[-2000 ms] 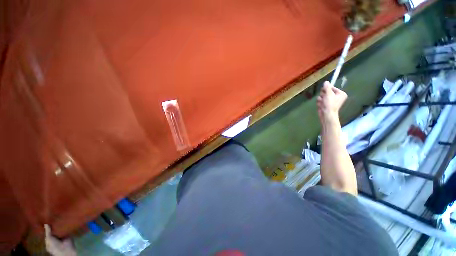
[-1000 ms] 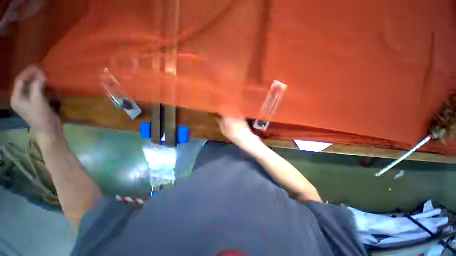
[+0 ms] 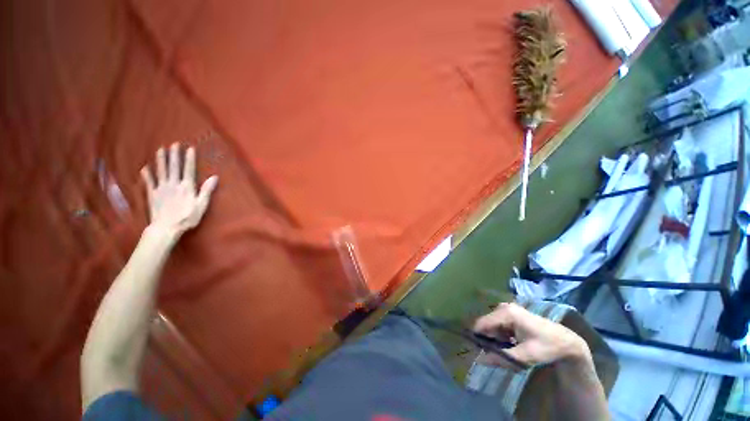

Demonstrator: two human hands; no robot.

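Observation:
Rust-red fabric [image 3: 354,123] covers the table, smooth at centre and creased at left. My left hand [image 3: 174,196] lies on it, palm down with fingers spread, holding nothing. My right hand [image 3: 530,335] is beyond the table's near edge, low and right of centre, closed around a dark slim tool [image 3: 503,345]. The tool looks like black shears, but it is blurred and partly hidden by the fingers. A brown feather duster [image 3: 536,70] lies on the cloth at upper right, its whitish handle sticking out over the edge. A clear strip-like block [image 3: 352,261] shows near the edge, seemingly under a fold.
A white paper slip [image 3: 436,255] sticks out from the table's wooden edge [image 3: 493,201]. A white roll or sheet [image 3: 613,25] lies at the far right corner. A dark metal rack [image 3: 670,285] with white bundles stands on the right. A blue piece [image 3: 268,404] shows at the bottom.
The duster, held in my right hand two seconds ago, now lies free. Both hands have left the cloth's edge: the left moved onto the fabric, the right moved off the table and holds the dark tool.

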